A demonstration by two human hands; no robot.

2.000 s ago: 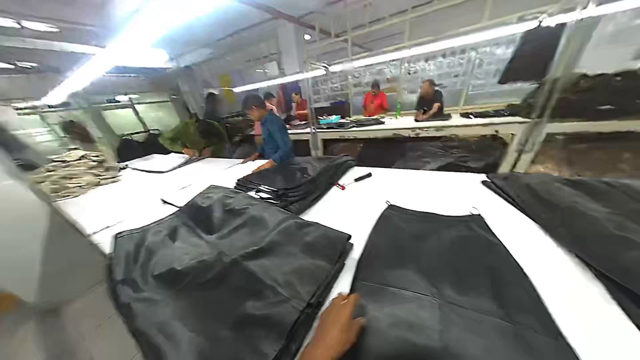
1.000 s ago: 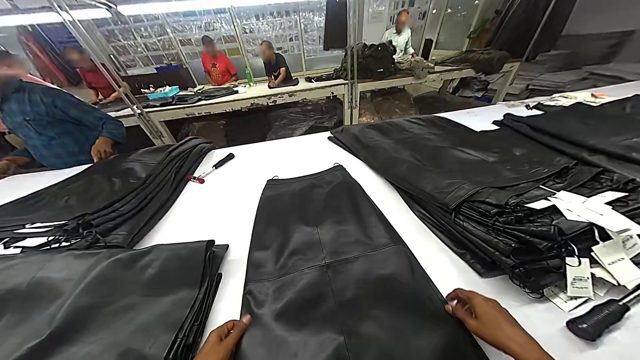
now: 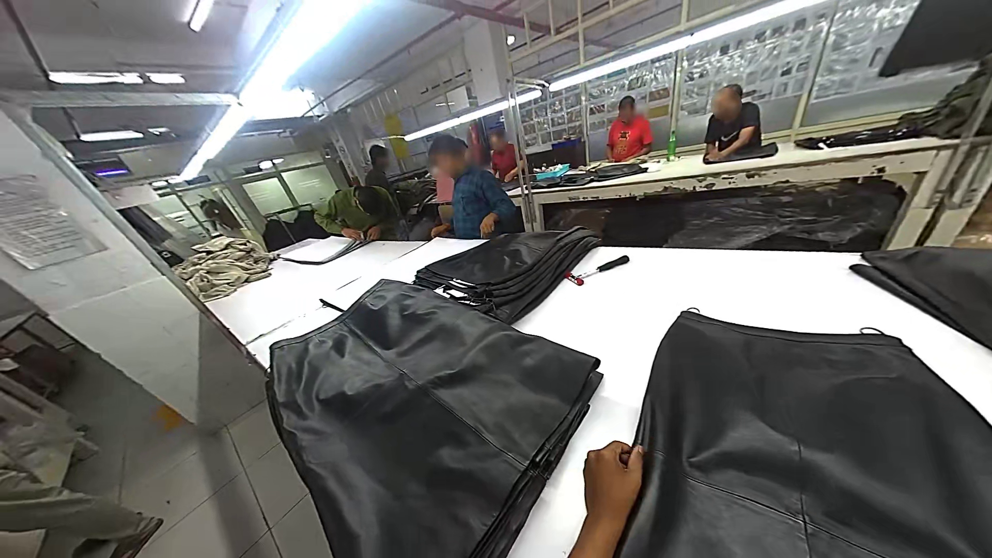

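Observation:
A black leather skirt (image 3: pixel 783 418) with thin hanger loops at its waistband lies flat on the white table at the right. My left hand (image 3: pixel 614 482) pinches its left side edge between thumb and curled fingers. Left of that hand is a pile of black leather skirts (image 3: pixel 426 411), the top one spread out. Behind the pile rests another stack of folded black leather pieces (image 3: pixel 508 267). A tool with a black handle (image 3: pixel 614 263) and a red part lies beside that stack. My right hand is outside the view.
More black leather (image 3: pixel 938 287) lies at the table's right edge. A heap of beige cloth (image 3: pixel 225 267) sits at the far left, near a pillar (image 3: pixel 116 287). A person in a blue checked shirt (image 3: pixel 477 198) and several others stand at or behind the tables.
The view has swung left since one second ago, when both my hands were at the skirt's sides. My right hand has left the view; my left hand is still at the left edge.

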